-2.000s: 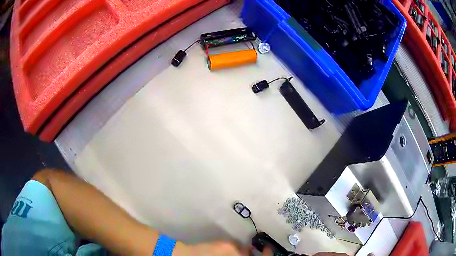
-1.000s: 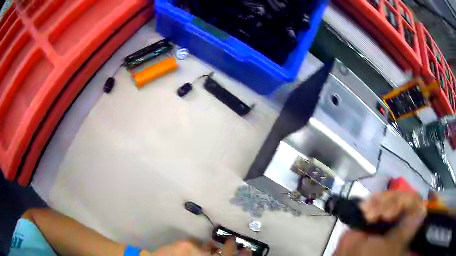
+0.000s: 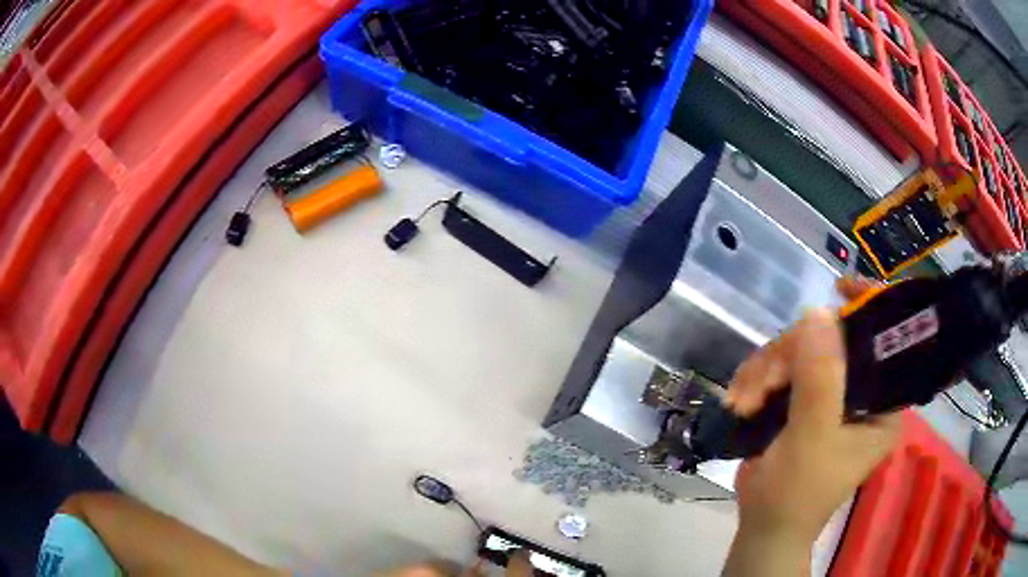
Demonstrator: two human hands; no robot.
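My right hand [image 3: 795,423] is wrapped around the black electric screwdriver [image 3: 902,344], with its tip at the front mechanism of the silver screw feeder [image 3: 744,265]. My left hand [image 3: 519,567] is cut off by the bottom edge; a fingertip lies on a black shell [image 3: 564,565] with a pale strip inside. A small black end part [image 3: 433,488] hangs from that shell on a thin wire. Small silver screws [image 3: 581,468] lie heaped before the feeder. A clear disc [image 3: 573,525] lies beside them.
A blue bin [image 3: 496,135] full of black shells stands at the back. Near it lie a wired black shell [image 3: 496,245], a shell with circuit board [image 3: 318,158] and an orange part [image 3: 334,198]. Red trays [image 3: 135,147] stand left; others are at right. An orange-framed device [image 3: 907,225] is behind the feeder.
The view has shifted right. My right hand has come in with the screwdriver, and its tip has moved onto the feeder's mechanism. My left hand stays at the shell, now mostly out of view.
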